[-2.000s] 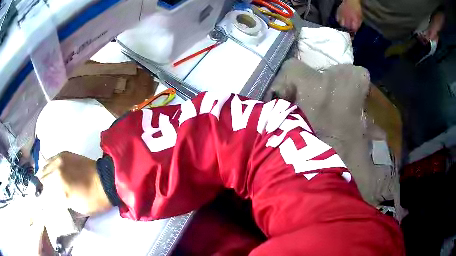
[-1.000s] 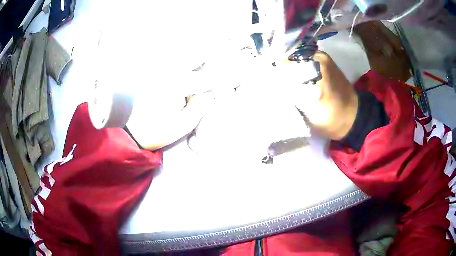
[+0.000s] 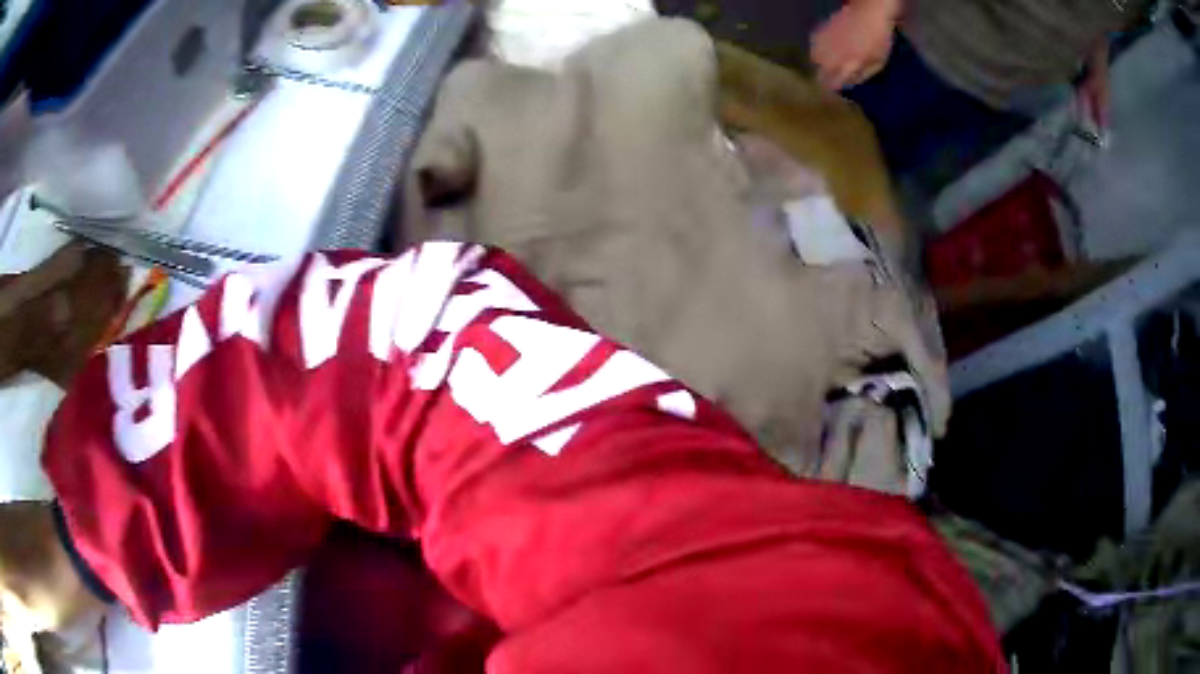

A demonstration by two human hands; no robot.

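Note:
My right hand (image 3: 42, 560) is at the lower left edge, cut off by the picture's rim and partly washed out. The red sleeve with white letters runs from it across the view. The fingers and anything in them are out of view. My left hand is not in view. Part of the white sewing machine (image 3: 165, 79) shows at the upper left. A brown flat piece (image 3: 59, 316) lies left of the sleeve. A tan garment (image 3: 592, 171) is heaped right of the table.
A tape roll (image 3: 316, 24), a red stick (image 3: 204, 155) and grey metal tweezers or snips (image 3: 138, 248) lie upper left. White cloth (image 3: 559, 26) lies behind the tan garment. Another person's hand (image 3: 858, 46) is at the top. A grey metal frame (image 3: 1125, 316) stands at the right.
The view has swung right from the needle area to the tan garment. My left hand has left the view. My right hand now sits at the left rim.

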